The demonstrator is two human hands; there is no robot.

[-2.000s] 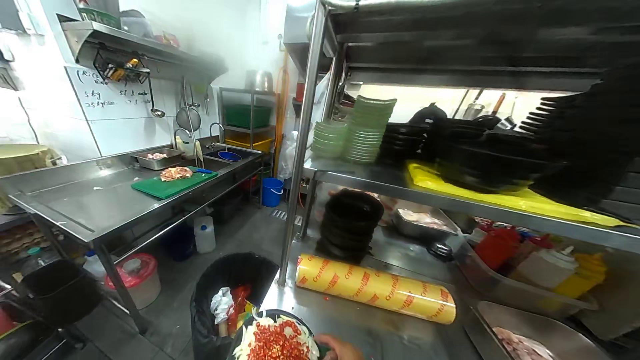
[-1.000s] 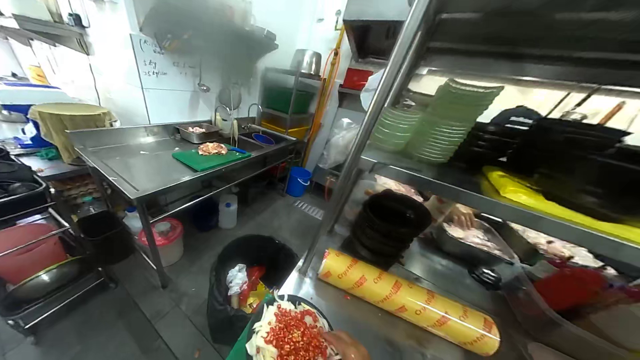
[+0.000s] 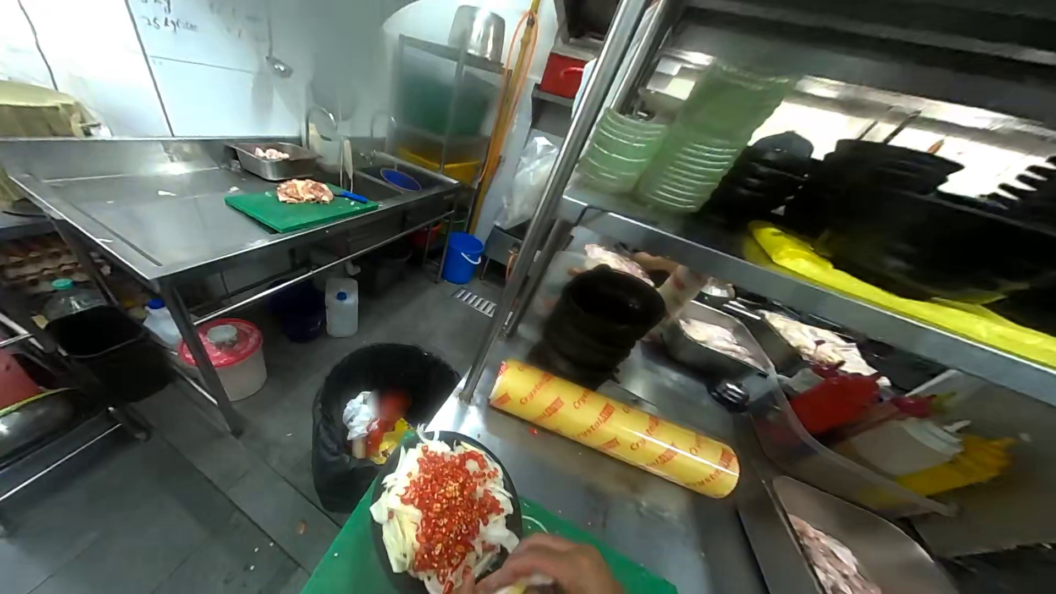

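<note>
My right hand (image 3: 549,568) is at the bottom centre, its curled fingers at the lower right rim of a dark bowl (image 3: 518,503); something pale shows under the fingers, and I cannot tell whether it is gripped. Chopped red chilli (image 3: 452,503) lies over sliced white onion (image 3: 398,528) in the bowl. Beneath the bowl is a green cutting board (image 3: 631,573) on the steel counter. Beyond it lies a yellow roll of cling film (image 3: 615,429). My left hand is out of view.
A bin with a black liner (image 3: 330,445) stands left of the counter. Behind the film roll are stacked black bowls (image 3: 602,322). A shelf post (image 3: 549,206) rises nearby. Across the floor, a steel sink table (image 3: 157,235) bears a green board with raw meat (image 3: 305,191).
The view has swung and moved in towards the counter. The green board under the bowl shows more than before. My right hand stays at the bowl's right side.
</note>
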